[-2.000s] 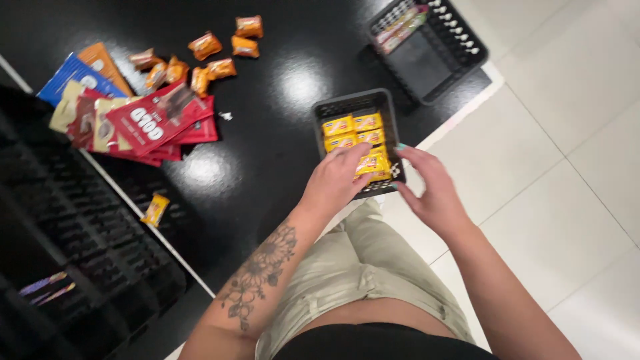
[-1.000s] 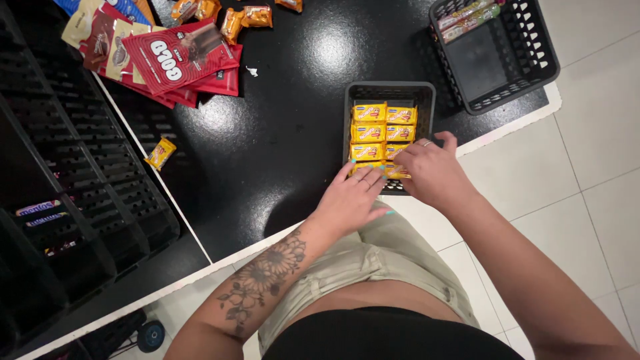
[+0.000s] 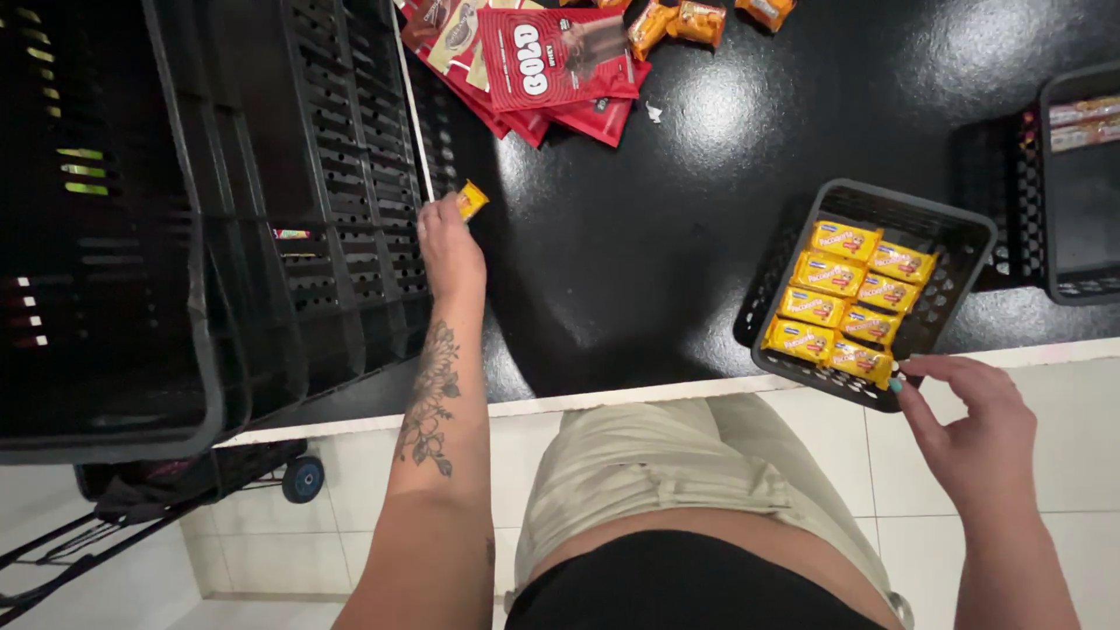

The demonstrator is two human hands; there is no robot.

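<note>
At the lower right corner of a small black plastic basket (image 3: 949, 214), my right hand (image 3: 976, 429) pinches the rim between thumb and fingers. Inside the basket several yellow-wrapped sweets (image 3: 827, 273) lie in two columns, face up. My left hand (image 3: 451, 245) is at the left of the black counter, beside the large crate, with its fingertips at a single yellow-wrapped sweet (image 3: 472, 199). The fingers partly cover that sweet, and whether they grip it cannot be told.
Large black plastic crates (image 3: 206, 350) stand at the left. Red snack pouches (image 3: 560, 61) and orange-wrapped sweets (image 3: 697, 22) lie at the counter's back. Another black basket (image 3: 1046, 192) with wrapped sticks is at the right. A wheeled trolley (image 3: 304, 479) stands below the counter's edge.
My left hand has left the small basket and moved left to the lone yellow sweet. My right hand has gone from the sweets to the basket's corner. The basket now sits tilted.
</note>
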